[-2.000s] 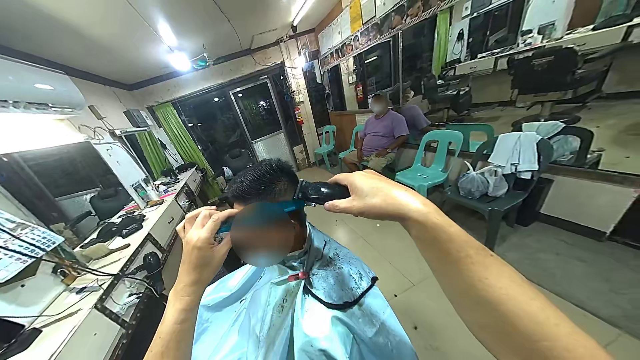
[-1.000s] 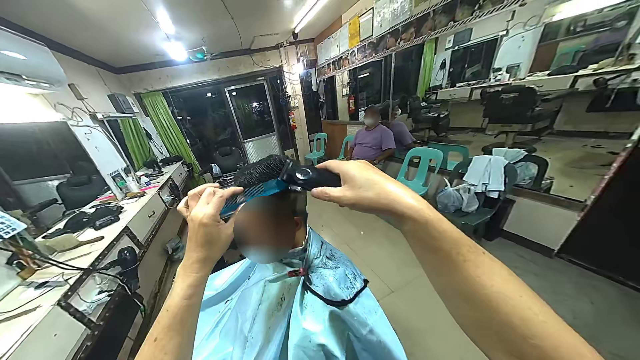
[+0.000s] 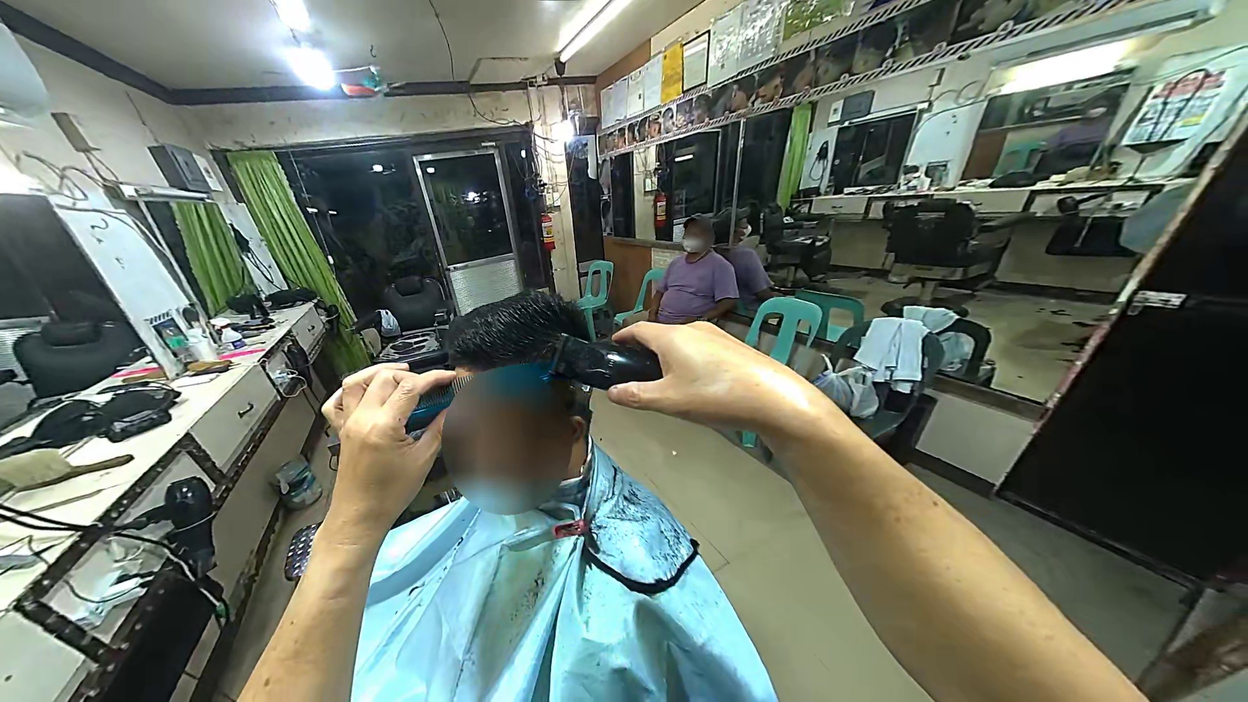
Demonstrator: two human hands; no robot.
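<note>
A seated person in a light blue barber's cape (image 3: pixel 546 604) faces me, with short dark hair (image 3: pixel 517 330) on top. My left hand (image 3: pixel 385 419) pinches one end of a blue comb (image 3: pixel 429 405), which lies across the front of the person's head. My right hand (image 3: pixel 697 375) is closed around a black hair clipper (image 3: pixel 609 363), its blade end at the side of the hair, close to the comb. A red clip (image 3: pixel 569 528) fastens the cape at the neck. Dark hair clippings lie on the cape's shoulder. Part of the comb is blurred.
On the left runs a white counter (image 3: pixel 234 380) with drawers, cables and a hair dryer (image 3: pixel 190 507). Behind, a person in a purple shirt (image 3: pixel 694 288) sits near green plastic chairs (image 3: pixel 785 317). White towels (image 3: pixel 893 349) hang over a chair at right, before a large wall mirror.
The comb and clipper have shifted about the head between frames. One second ago the comb showed along the lower edge of the top hair. Both hands keep their hold.
</note>
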